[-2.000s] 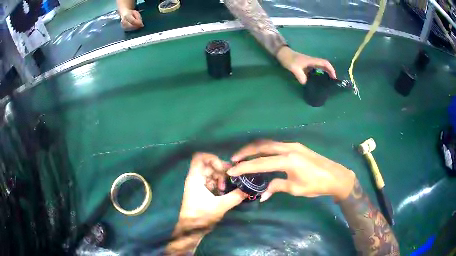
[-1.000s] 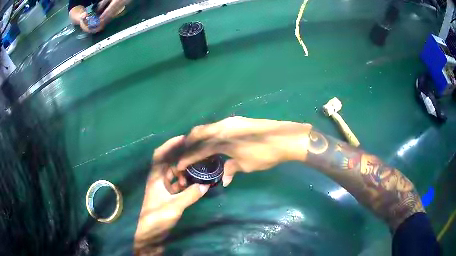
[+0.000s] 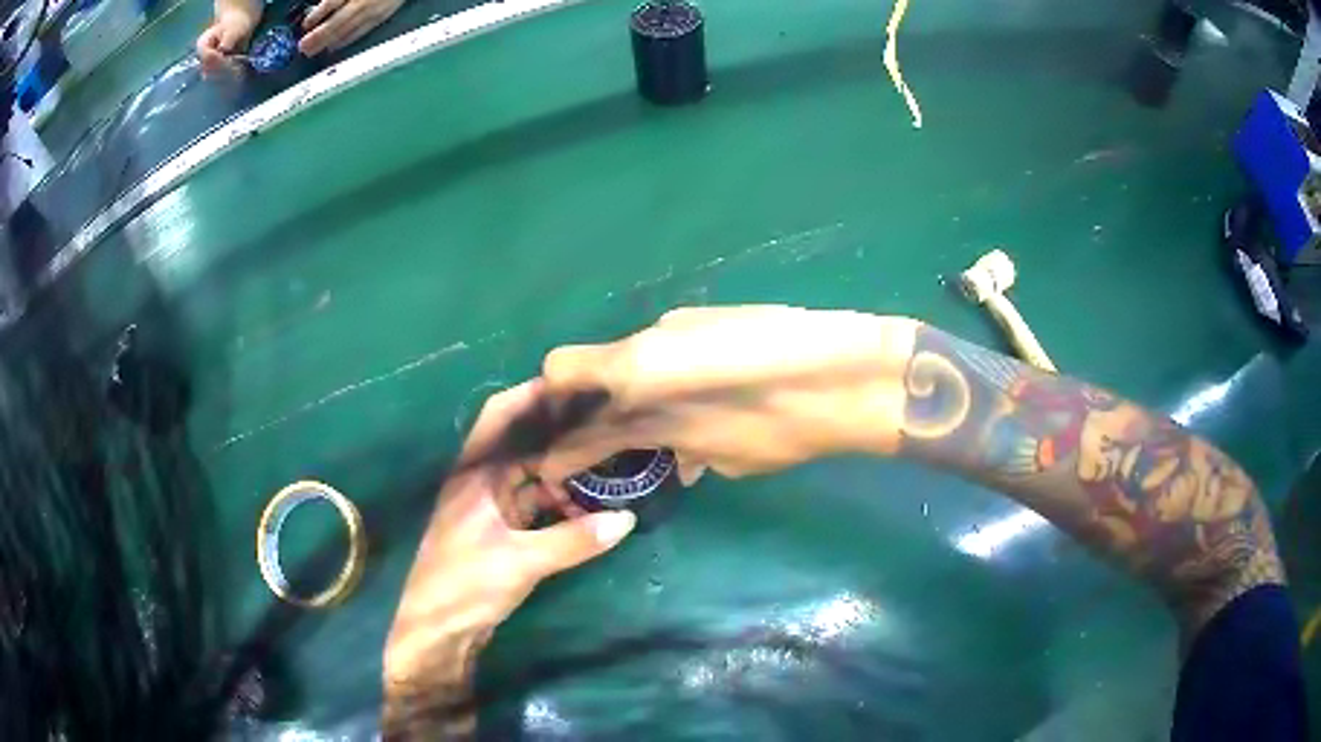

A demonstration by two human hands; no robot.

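Observation:
A black cylindrical housing with a dark front ring with pale ticks is between my hands at the centre of the view. My left hand grips it from the left, its thumb on the near side of the ring. My right hand arches over the top and covers the far part, with fingertips at its right side. Both hands are bare. Most of the right fingers and the back of the housing are hidden. Blurred dark strands cross in front of the left hand.
A tape roll lies left on the green surface. A mallet lies right, partly behind my forearm. A black cylinder stands at the back. A yellow strap, blue box and black device also show. Another person's hands are beyond the rail.
The view has shifted. My right hand has moved from the housing's side to arch over it. The other person's arm and the cylinder it held at the back are gone from view.

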